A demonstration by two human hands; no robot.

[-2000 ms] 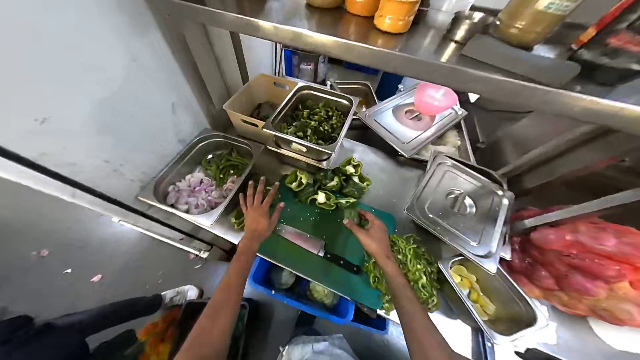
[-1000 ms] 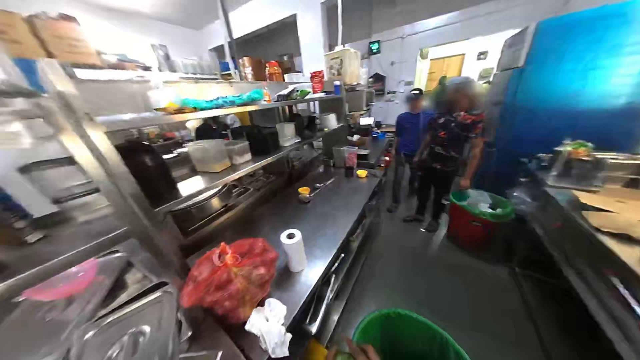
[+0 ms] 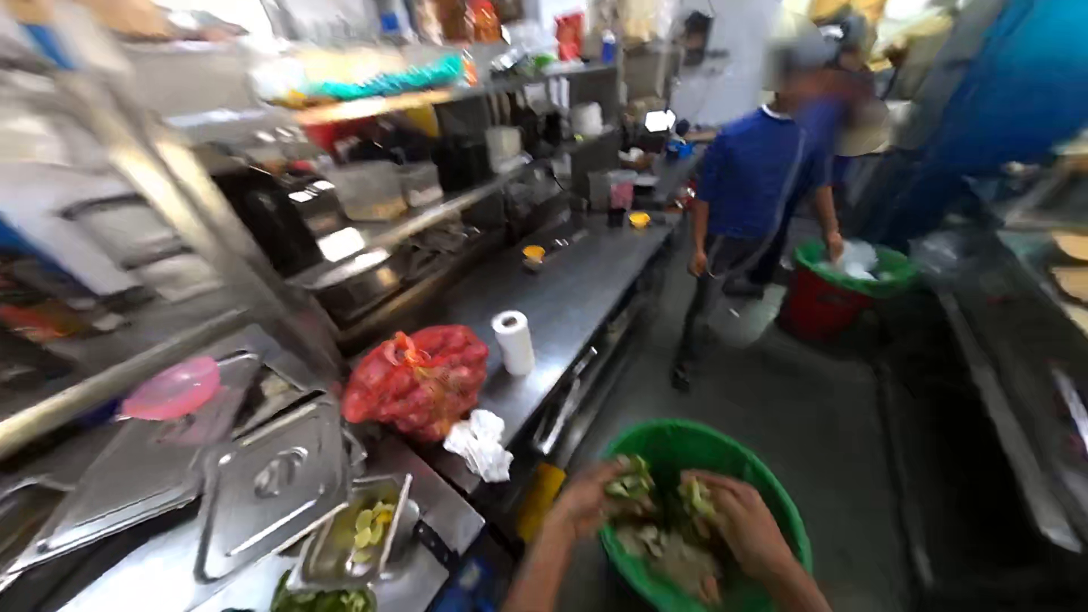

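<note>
Both hands are over a round green bin (image 3: 769,476) that has scraps in its bottom. My left hand (image 3: 586,501) holds pale green pepper trimmings (image 3: 631,480) at the bin's left side. My right hand (image 3: 738,518) has similar green pieces (image 3: 699,497) at its fingertips, on the right side of the opening. The hands are apart, with the scraps (image 3: 667,548) visible below and between them. The view is blurred, so the exact grip of the fingers is hard to make out.
On the steel counter are a red mesh sack of produce (image 3: 421,382), a paper towel roll (image 3: 513,342), crumpled white paper (image 3: 480,444), a steel pan of lemon pieces (image 3: 365,535) and steel lids (image 3: 276,476). A person in blue (image 3: 752,178) stands beyond, by a red bin (image 3: 820,302).
The view has swung from the green cutting board to the aisle. My hands, earlier at the board, are now over the green bin with trimmings. The person in blue has come nearer the red bin.
</note>
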